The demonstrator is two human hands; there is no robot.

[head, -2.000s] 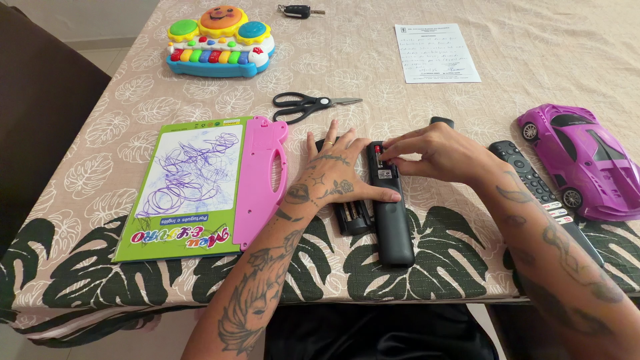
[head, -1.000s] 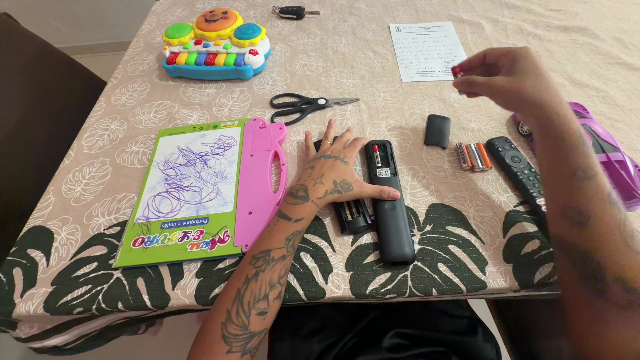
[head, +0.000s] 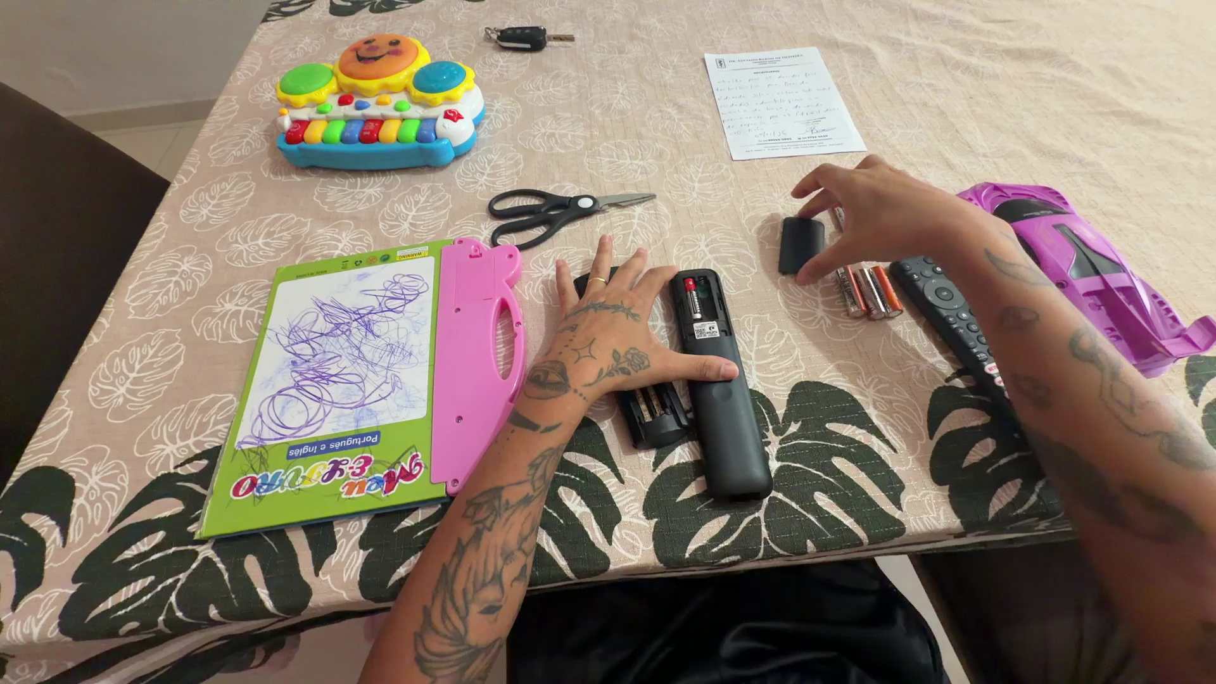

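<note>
My left hand (head: 622, 332) lies spread over two black remote controls side by side, its thumb across the right one. That remote control (head: 731, 427) is face down, its battery bay uncovered with one red-ended battery (head: 693, 299) visible. The other remote control (head: 654, 418), mostly under my palm, has batteries in its lower bay. My right hand (head: 869, 218) hovers around a small black battery cover (head: 803, 245), thumb and fingers on either side; whether they touch it is unclear. Just below that hand lie several loose batteries (head: 876, 290), one partly behind its fingers.
Another remote control (head: 950, 313) and a purple toy car (head: 1083, 256) lie at the right. Black-handled scissors (head: 570, 207) are above my left hand. A drawing-board book (head: 332, 370) lies at the left, a toy keyboard (head: 375, 119), a car key (head: 527, 38) and a written paper (head: 784, 104) farther back.
My right hand took a battery from the right remote control's bay, lifted it up and right, and has now come down by the battery cover. My left hand has stayed in place.
</note>
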